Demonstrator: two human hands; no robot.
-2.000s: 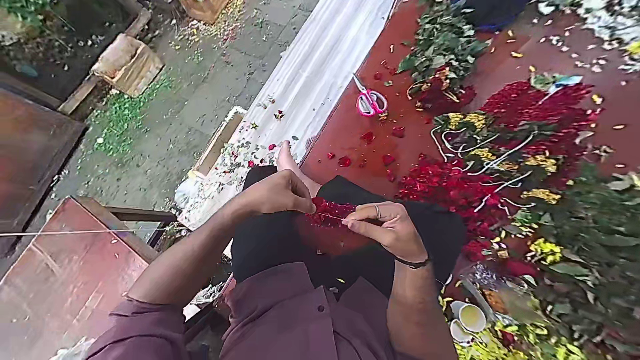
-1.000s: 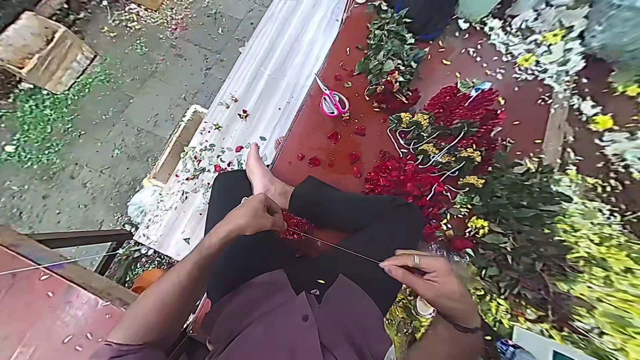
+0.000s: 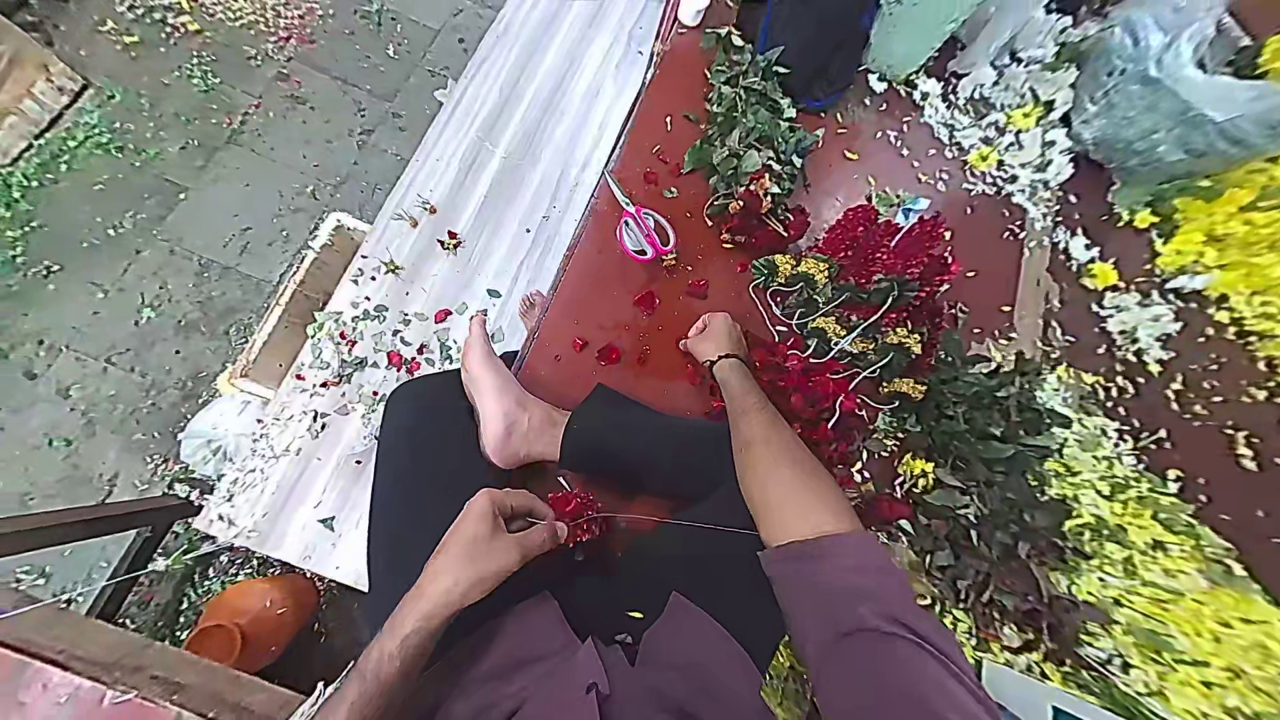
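My left hand pinches a thin thread over my lap, right beside a small bunch of red flowers. The thread runs rightward and passes out of sight near my right forearm. With its fingers curled, my right hand rests over the red surface at the near edge of a heap of red petals or flowers; whether it holds anything is hidden. Pink-handled scissors lie beyond it to the left. White strings and small yellow flower clusters lie on the heap.
Leafy stems lie at the top, with more foliage at the right. Yellow flowers and a clear plastic bag are farther right. Scattered petals dot a white sheet. An orange clay pot stands at lower left.
My right hand has moved from the drawn-out thread at the lower right up to the red surface beside the flower heap. My left hand stays over my lap by the red flowers.
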